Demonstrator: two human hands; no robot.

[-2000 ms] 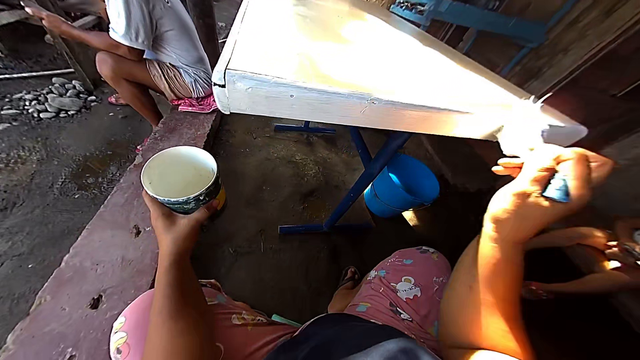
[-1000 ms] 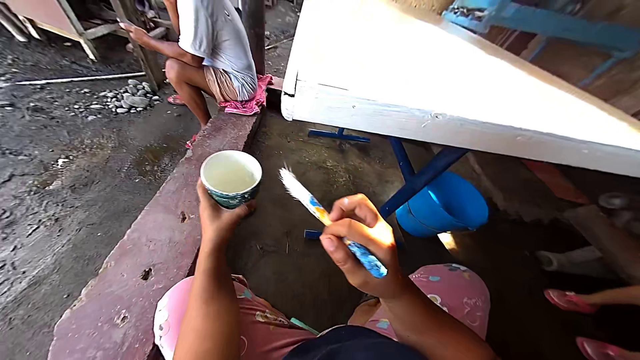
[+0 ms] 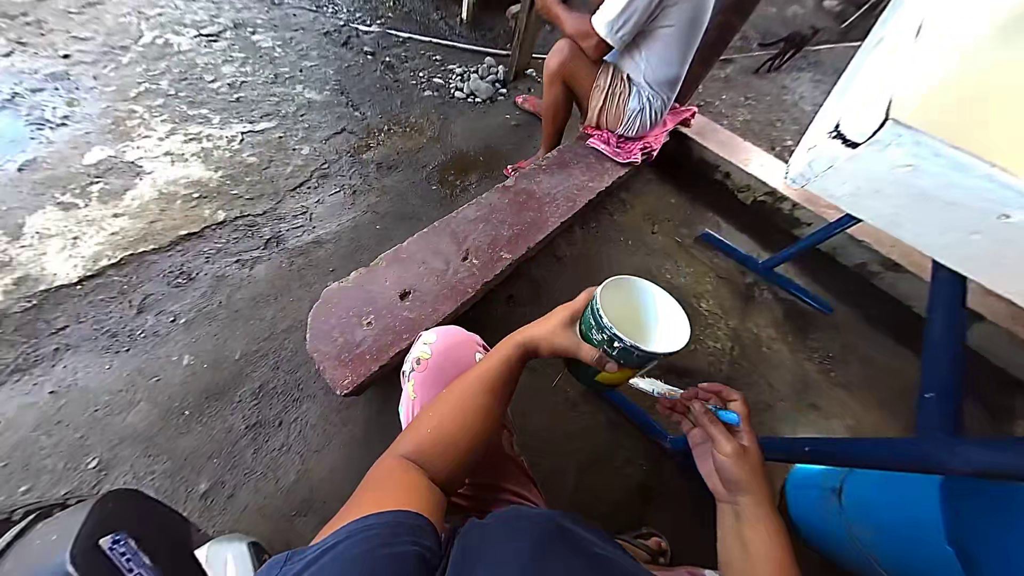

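My left hand (image 3: 572, 332) grips a green paint can (image 3: 612, 348) around its side; the can is tilted and whitish paint shows inside its white-coated rim. Close to its right, my right hand (image 3: 716, 432) holds a paintbrush (image 3: 660, 389) with a blue handle. The brush's white-coated bristles point left, at the can's lower side. A white-painted tabletop (image 3: 952, 200) on blue metal legs (image 3: 942, 352) stands at the upper right.
A reddish concrete ledge (image 3: 480, 232) runs diagonally from my knee to a seated person (image 3: 640, 64) on a pink cloth (image 3: 640, 140). A blue bucket (image 3: 872, 512) lies under the table frame at the lower right. Stones (image 3: 480, 82) are piled on the ground beyond.
The brush was at the tabletop's edge, then came away from it, and is now beside the can. The view has swung strongly to the left.
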